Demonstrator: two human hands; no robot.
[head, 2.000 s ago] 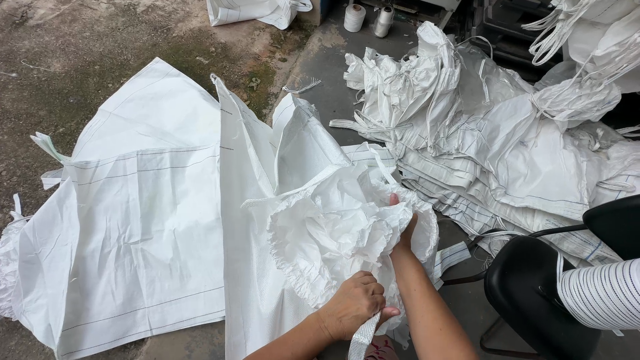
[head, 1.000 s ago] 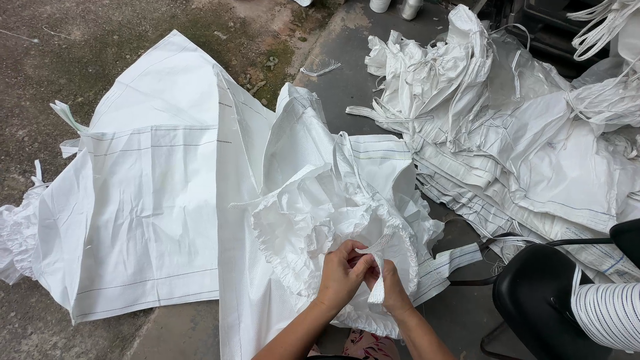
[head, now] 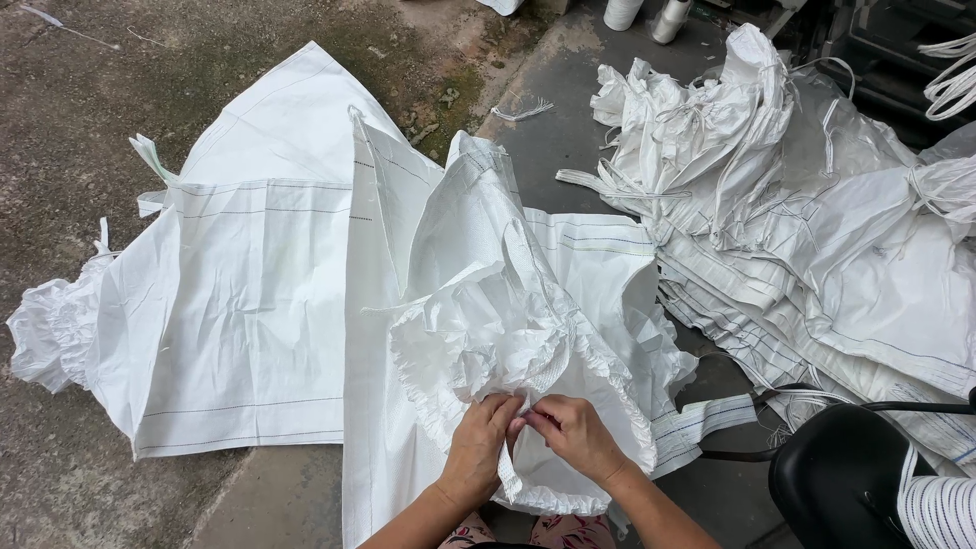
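Observation:
A large white woven plastic sack (head: 259,320) lies spread out across my lap and to the left, with dark stitch lines and a gathered end at far left. In front of me is its ruffled, gathered spout (head: 488,320) of thin white material. My left hand (head: 484,446) pinches the gathered material, and a white woven strap (head: 509,473) hangs beside its fingers. Close against it, my right hand (head: 572,431) also pinches the gathered material with thumb and forefinger. The fingertips nearly meet, and what lies between them is partly hidden.
At right lies a heap of folded white sacks (head: 762,252) with loose ties. A black chair (head: 839,473) stands at lower right with a roll of striped webbing (head: 942,499) on it. Thread cones (head: 671,19) stand at the top, and a frayed bundle of threads (head: 524,110) lies on the floor.
My two hands have come together at the gathered spout; two seconds ago the right hand was higher and farther right. The strap end, earlier below my hands, now hangs by my left fingers.

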